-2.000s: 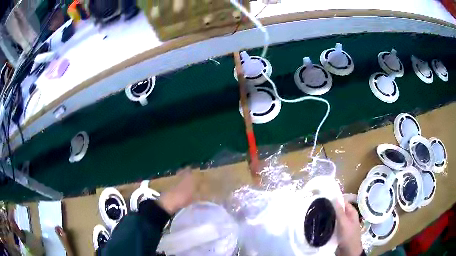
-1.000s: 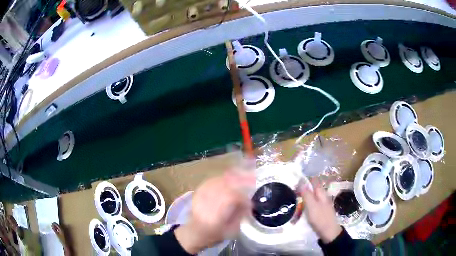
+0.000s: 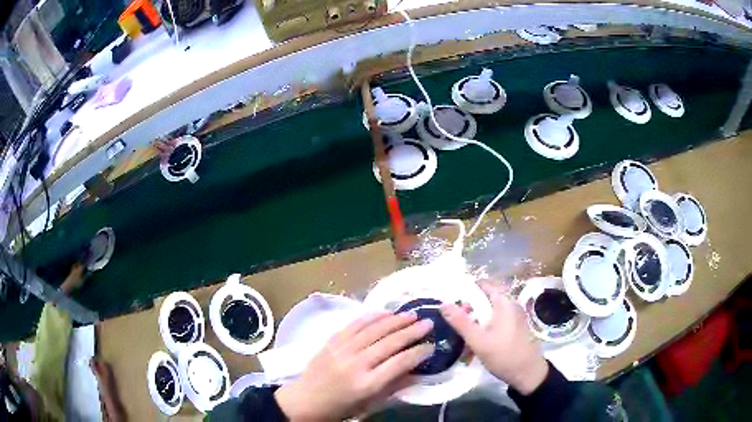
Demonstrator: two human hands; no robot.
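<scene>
A round white fixture with a glossy black centre lies face up in front of me, at the bottom middle. My left hand rests on its left side, fingers over the black centre. My right hand is at its right side, thumb over the black centre. Both hands hold it. A white cable comes from above and ends at the fixture's top edge. Shiny clear plastic lies beyond and beside the fixture.
A white tub is left of the fixture. Fixtures cluster on the brown worktop at left and right. Others lie on the green belt, by a brown divider stick with a red end. Another person's arm is far left.
My left hand has moved down from above the fixture onto its black centre. My right hand has closed in from the right. The belt's fixtures have shifted left, most of them toward the stick.
</scene>
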